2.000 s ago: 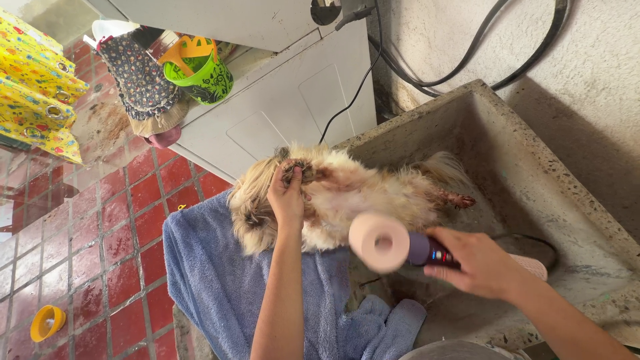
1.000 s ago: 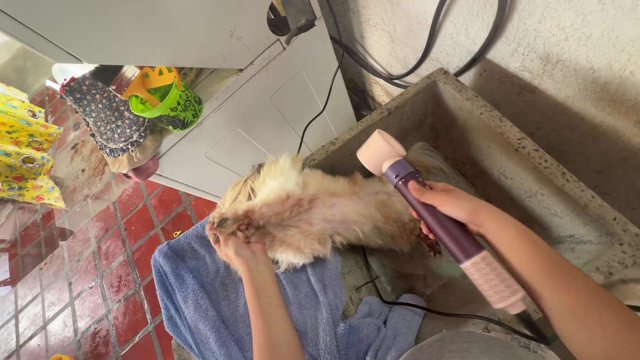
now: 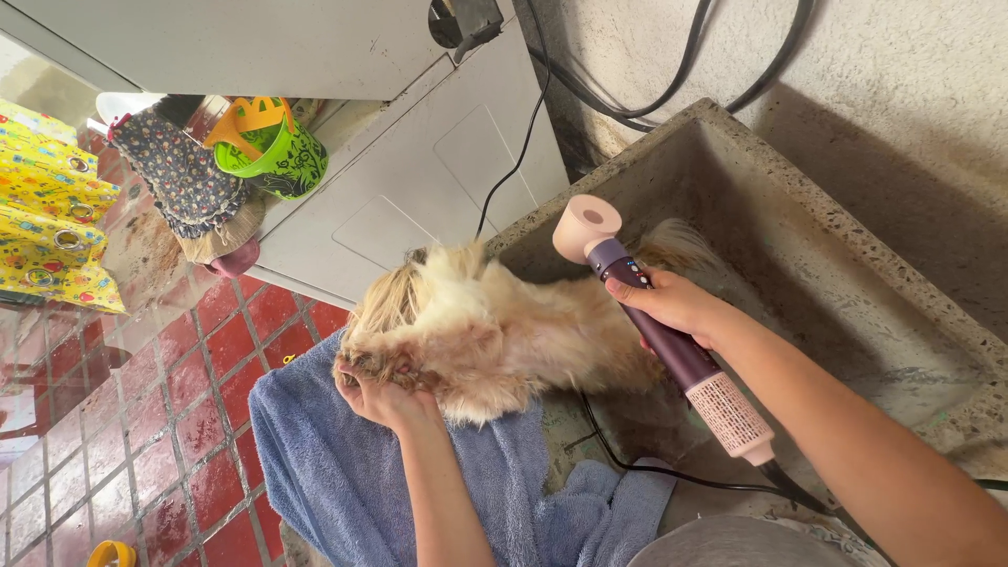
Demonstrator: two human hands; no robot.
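Note:
A long-haired cream and tan dog (image 3: 512, 331) lies belly up, its front end over a blue towel (image 3: 331, 457) and its rear in a concrete sink basin. My left hand (image 3: 390, 402) is closed around its front paws at the left. In my right hand (image 3: 669, 303) is a purple and pink hair dryer (image 3: 657, 331), its round pink nozzle above the dog's hindquarters. The dog's face is mostly hidden by fur and paws, and its hind legs are largely behind the dryer and my right hand.
The concrete basin's rim (image 3: 850, 213) runs along the rough wall. A black cord (image 3: 669, 472) trails from the dryer. White appliances (image 3: 409, 181) stand behind the dog, with a green bucket (image 3: 287, 161) and a patterned cloth (image 3: 177, 165) beside them. Red floor tiles (image 3: 213, 386) look wet.
The dryer has swung from lying nearly level over the dog's belly to a diagonal, nozzle up. My left hand has pulled the paws toward the towel's edge, exposing the chest.

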